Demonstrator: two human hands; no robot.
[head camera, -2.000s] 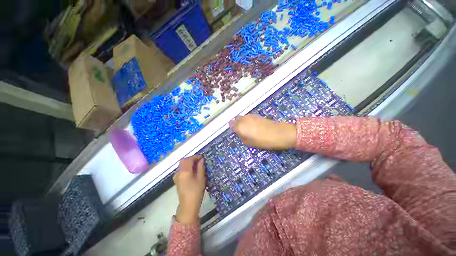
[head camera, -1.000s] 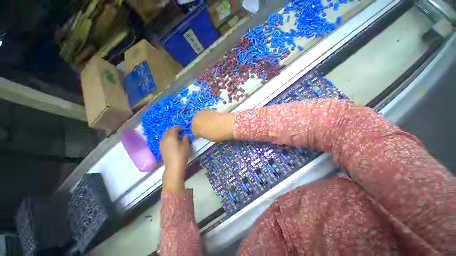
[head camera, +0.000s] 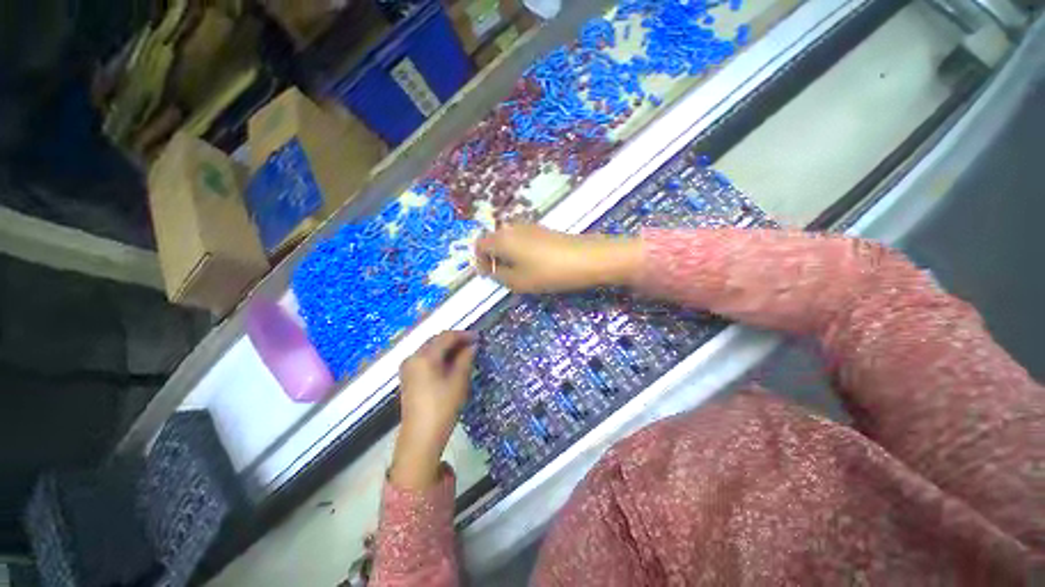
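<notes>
The circuit board panel (head camera: 596, 355) lies in the rail channel nearest my body. My left hand (head camera: 438, 373) is at its upper left corner, thumb and fingertips close together; what they hold is too small to tell. My right hand (head camera: 550, 259) is over the white rail by the panel's far edge, fingers curled, with a thin pale bit at the fingertips. Blue components (head camera: 361, 296) lie heaped on the parts tray (head camera: 224, 396) beyond the rail. Brown-red components (head camera: 504, 161) lie between the blue piles.
A pink-purple bin (head camera: 289, 350) stands at the left end of the blue pile. Dark board panels (head camera: 189, 493) lean at the far left. Cardboard cartons (head camera: 206, 218) and a blue crate (head camera: 407, 75) stand behind the tray. The conveyor rail (head camera: 642, 161) runs between tray and panel.
Both hands were at the blue pile a second ago. My left hand has come back to the panel's corner, and my right hand has moved right, to the rail by the panel.
</notes>
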